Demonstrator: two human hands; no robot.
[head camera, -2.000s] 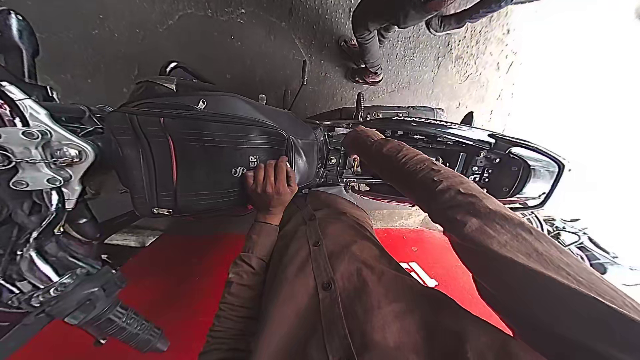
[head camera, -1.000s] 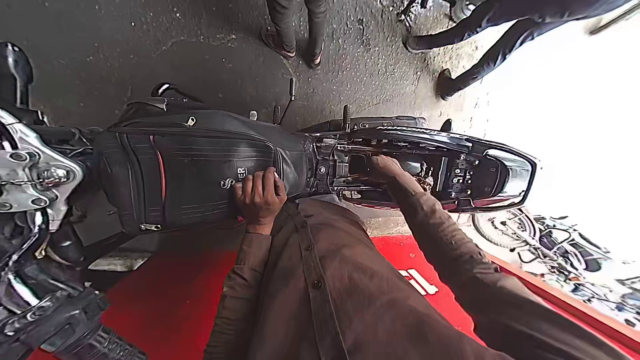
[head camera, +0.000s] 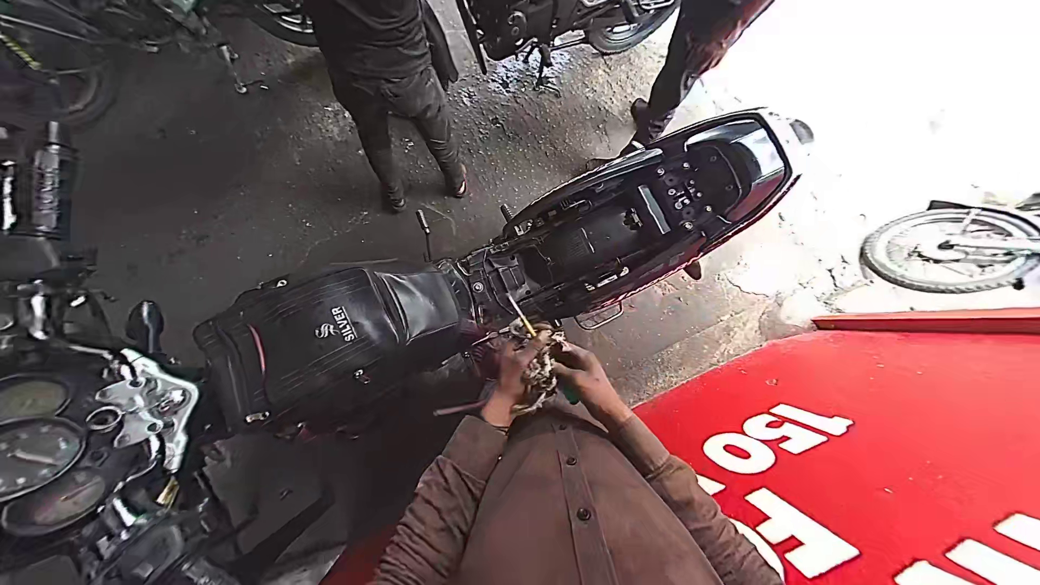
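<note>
Both hands are close together in front of my shirt, beside a motorcycle with its seat off. My left hand (head camera: 509, 375) grips a pale, stained cloth rag (head camera: 539, 375) and a thin screwdriver-like tool (head camera: 522, 315) with a yellow part, its shaft pointing up toward the frame. My right hand (head camera: 587, 379) holds the rag's other side, and a green piece, perhaps a handle, shows under its fingers. The open rear frame section (head camera: 585, 244) of the motorcycle lies beyond the hands. A black tank cover bag (head camera: 325, 333) covers the fuel tank to the left.
Handlebar parts and gauges (head camera: 41, 447) are at the left edge. A red painted surface (head camera: 861, 422) with white characters fills the lower right. Two people stand beyond the motorcycle, near other parked motorcycles. A motorcycle wheel (head camera: 951, 248) is at the right.
My left hand has left the tank cover bag, and my right hand has come out of the rear frame section. Both now meet at the rag. The view has swung considerably.
</note>
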